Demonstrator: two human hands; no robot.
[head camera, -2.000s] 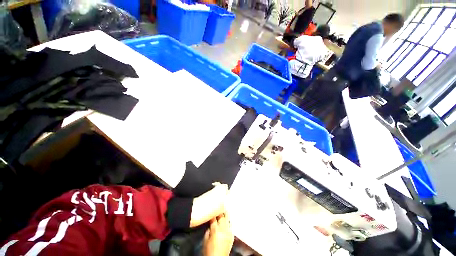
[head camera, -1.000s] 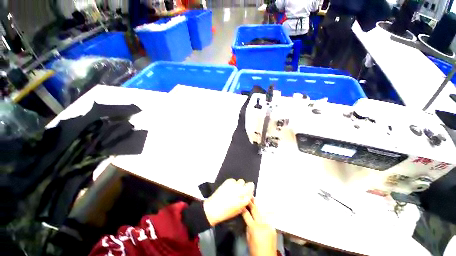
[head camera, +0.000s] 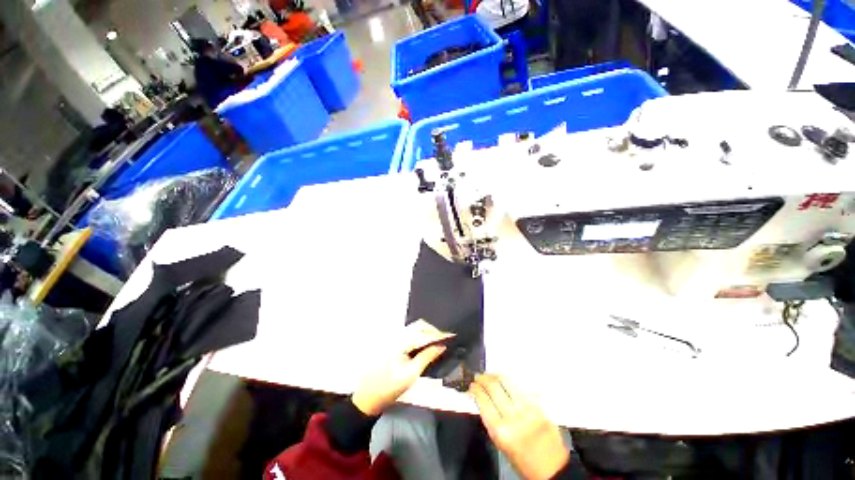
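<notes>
A black cut panel (head camera: 445, 298) lies on the white table left of and below the needle area, its near end at the table's front edge. My left hand (head camera: 398, 367) holds the panel's near left part, thumb and fingers on the cloth. My right hand (head camera: 516, 424) lies at the table edge, its fingertips at the panel's near right corner; whether they grip cloth is unclear. The sewing machine (head camera: 656, 202) stands to the right, its presser foot (head camera: 476, 262) at the panel's far right edge.
A heap of black and camouflage pieces (head camera: 159, 347) lies on the left of the table. Silver snips (head camera: 653, 333) lie below the machine arm. Blue bins (head camera: 319, 167) stand behind the table. Crumpled clear plastic (head camera: 42, 361) is far left. People sit in the background.
The black panel has moved towards me; its far end no longer reaches behind the needle. My hands have moved apart, the right now flatter at the edge. The view has turned.
</notes>
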